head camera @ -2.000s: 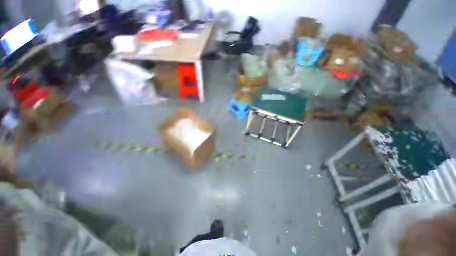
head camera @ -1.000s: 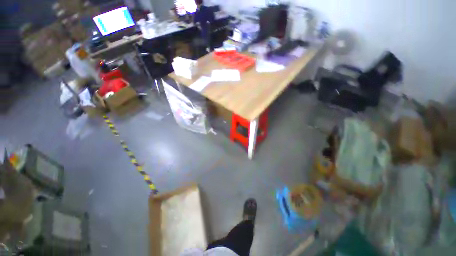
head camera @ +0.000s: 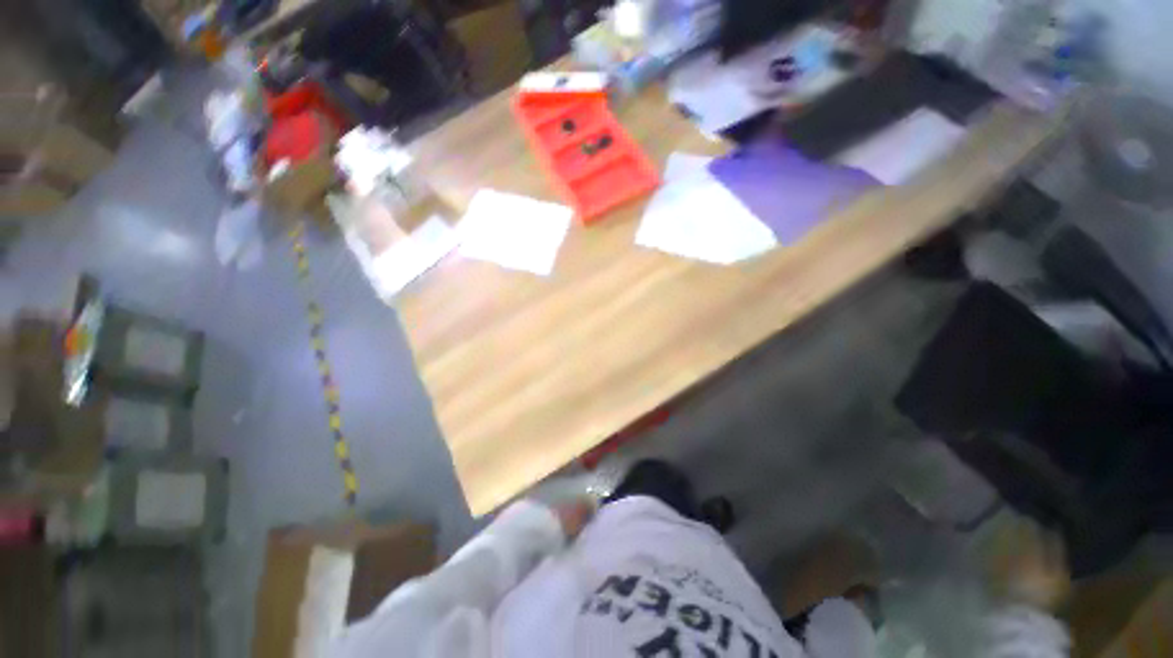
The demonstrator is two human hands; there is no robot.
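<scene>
A light wood desk [head camera: 566, 354] stands in front of me. An orange-red tray [head camera: 618, 180] with a few small dark items lies on it. White papers [head camera: 515, 231] lie left of the tray and more lie right of it, beside a purple mat [head camera: 798, 193]. My left hand [head camera: 575, 517] is small and blurred at the end of a white sleeve, by the desk's near corner. My right hand [head camera: 1032, 568] is blurred at the lower right, away from the desk. The fingers of both hands cannot be made out.
A dark chair [head camera: 1029, 411] stands to the right of the desk. An open carton [head camera: 386, 559] is at the lower left. Green-grey boxes [head camera: 167, 501] are at the far left, beyond yellow-black floor tape [head camera: 327, 386]. A carton with red items [head camera: 302, 122] is at the upper left.
The desk has come much closer and fills the middle. The floor carton has moved down and left in view. Both hands have come into view since one second ago.
</scene>
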